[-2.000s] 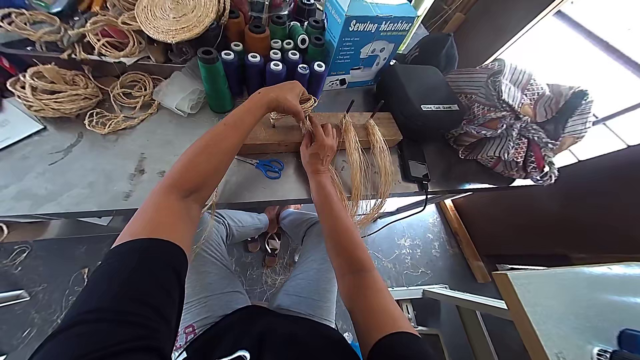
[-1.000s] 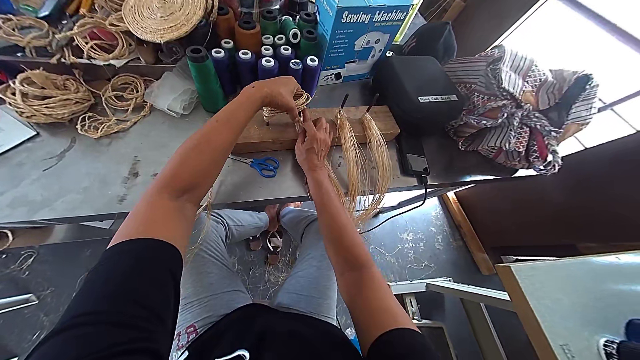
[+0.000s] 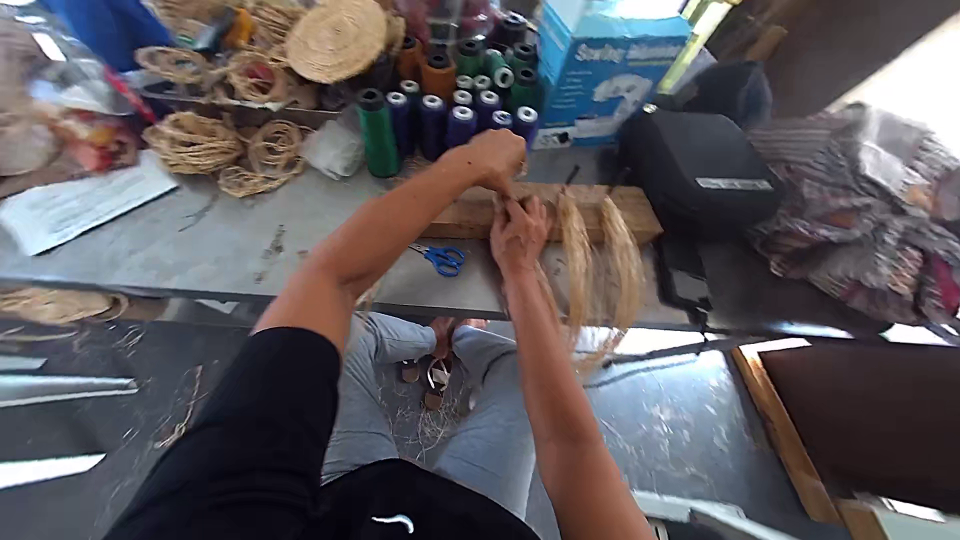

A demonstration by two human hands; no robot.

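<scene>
My left hand (image 3: 495,161) is bent in over the wooden block (image 3: 469,214), fingers curled on natural fibre strands, mostly hidden by the hand. Just below and touching it, my right hand (image 3: 521,229) rests on the block; whether its fingers pinch the strands is hidden. Loose fibres trail beside the right forearm. Two bundles of pale fibre, one nearer my right hand (image 3: 575,259) and one further right (image 3: 622,262), hang over the block's front from dark pegs or nails. Blue-handled scissors (image 3: 445,259) lie on the grey table in front of the block.
Thread cones (image 3: 431,127) and a blue sewing machine box (image 3: 607,75) stand behind the block. Fibre coils (image 3: 193,142), a crumpled plastic bag (image 3: 334,150) and a paper sheet (image 3: 82,202) lie left. A black case (image 3: 694,172) and a patterned cloth bundle (image 3: 862,202) are at right.
Both hands stay together at the block. The loop of fibre seen at my left hand earlier is now mostly hidden behind it. The view has swung somewhat left.
</scene>
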